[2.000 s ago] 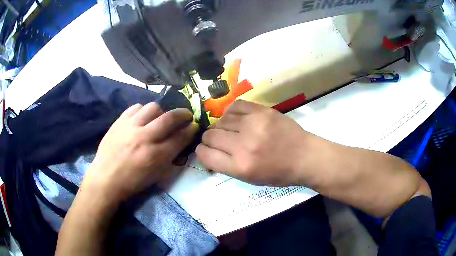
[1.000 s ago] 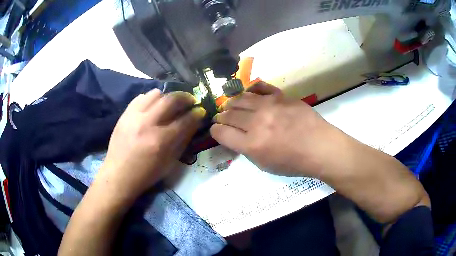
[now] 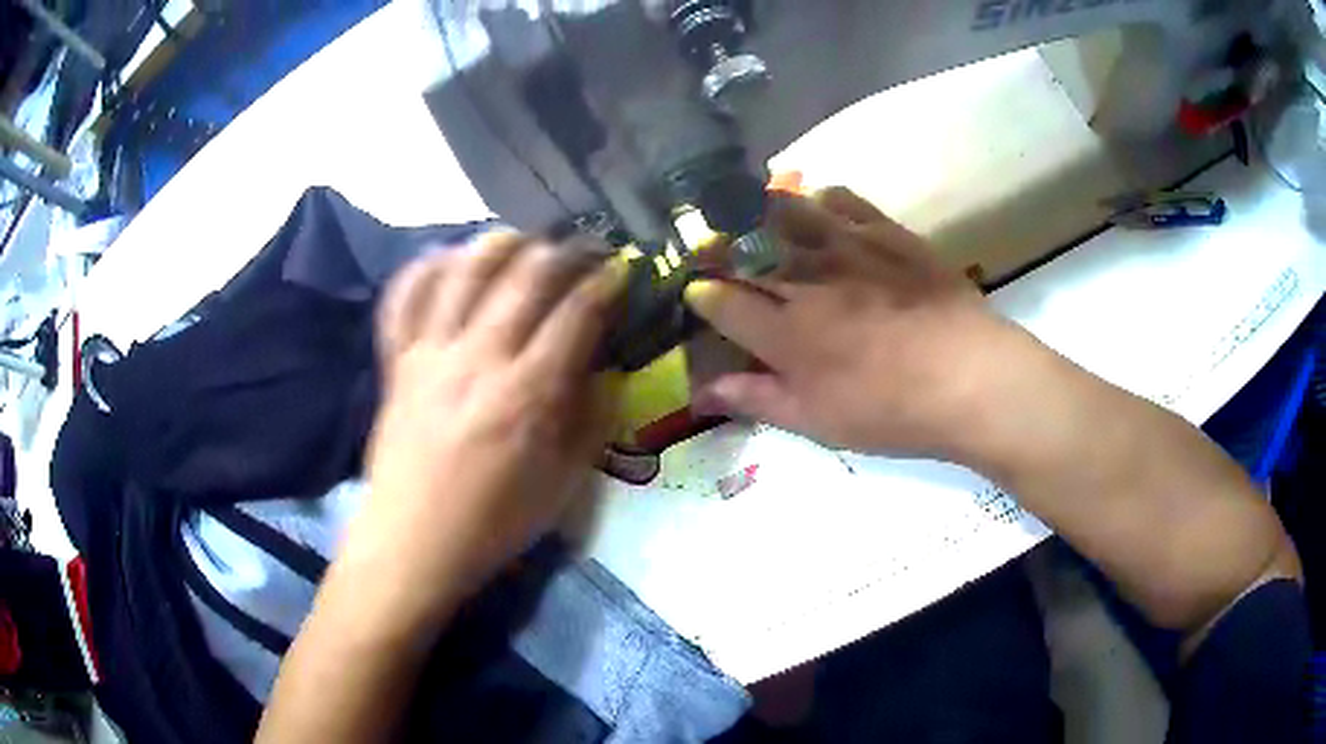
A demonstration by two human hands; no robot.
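The dark garment [image 3: 247, 393] with pale blue-grey parts lies left of the sewing machine head [image 3: 582, 131] and hangs over the table's front edge. My left hand [image 3: 495, 349], partly blurred, is on the garment left of the needle area, its fingertips at the dark cloth. My right hand [image 3: 858, 327] is right of the presser foot, thumb and fingers around a dark cloth edge [image 3: 662, 313] close under the foot. Yellow shows at fingertips of both hands and below the cloth. The needle itself is hidden.
The cream machine bed [image 3: 945, 160] runs to the right under the arm. Small thread snips [image 3: 1171, 212] lie right of it. A small pinkish scrap [image 3: 739, 481] lies on the white table [image 3: 829, 567] in front. Printed ruler marks are at the right. Equipment stands at far left.
The whole view has shifted, with the scene now further right and the machine slightly lower. My right fingers have spread and reach further up beside the foot. More yellow shows between my hands.
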